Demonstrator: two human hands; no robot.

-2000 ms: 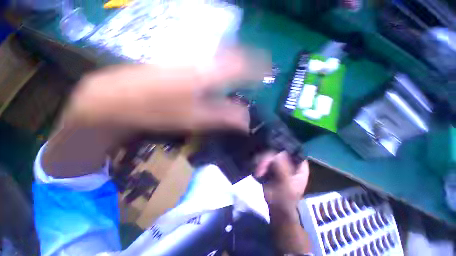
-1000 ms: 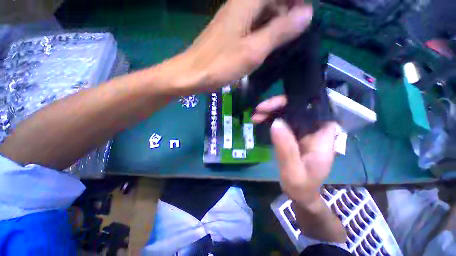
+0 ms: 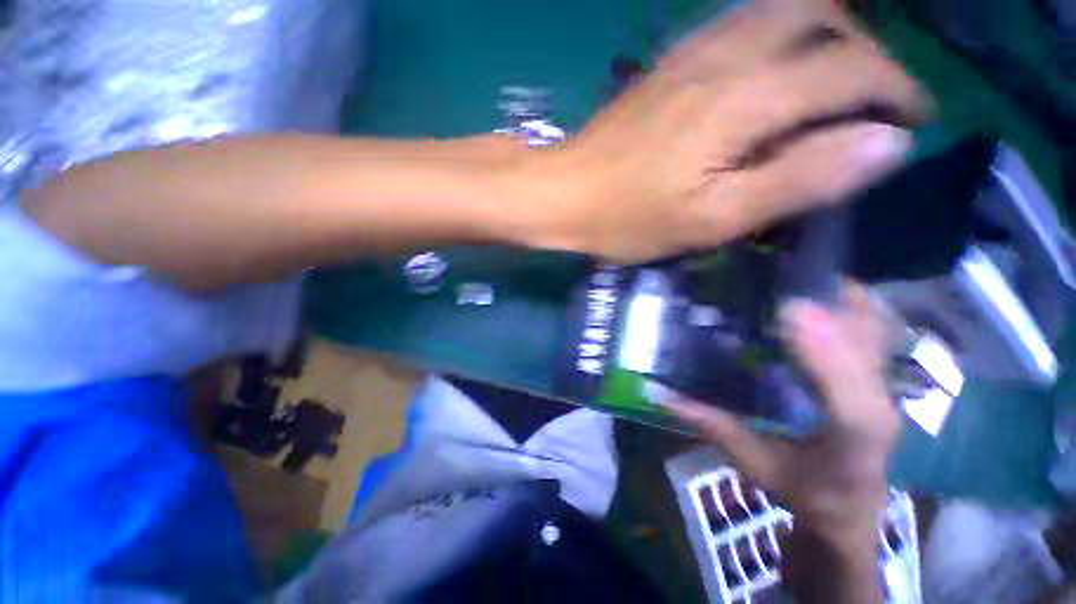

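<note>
A long black housing (image 3: 746, 336) lies over the green fixture (image 3: 623, 387), beside its black strip with white lettering. My right hand (image 3: 832, 407) comes from below, with thumb and fingers around the housing's lower end. My left hand (image 3: 743, 136) reaches across from the left above the fixture, fingers bent. A dark block-like shape (image 3: 926, 207) shows just below its fingertips; blur hides whether the hand holds it. Small silver brackets (image 3: 425, 271) lie on the dark green mat left of the fixture.
Shiny clear blister trays (image 3: 153, 71) stand at upper left. A white and grey box (image 3: 1003, 313) is right of the fixture. Below the bench edge are a cardboard box (image 3: 384, 383) with black parts and a white compartment tray (image 3: 708, 519). More silver pieces (image 3: 531, 124) lie beyond my left forearm.
The black housing was held up in front of my hands and now lies low over the fixture. My left hand has moved right. The camera view has shifted and tilted.
</note>
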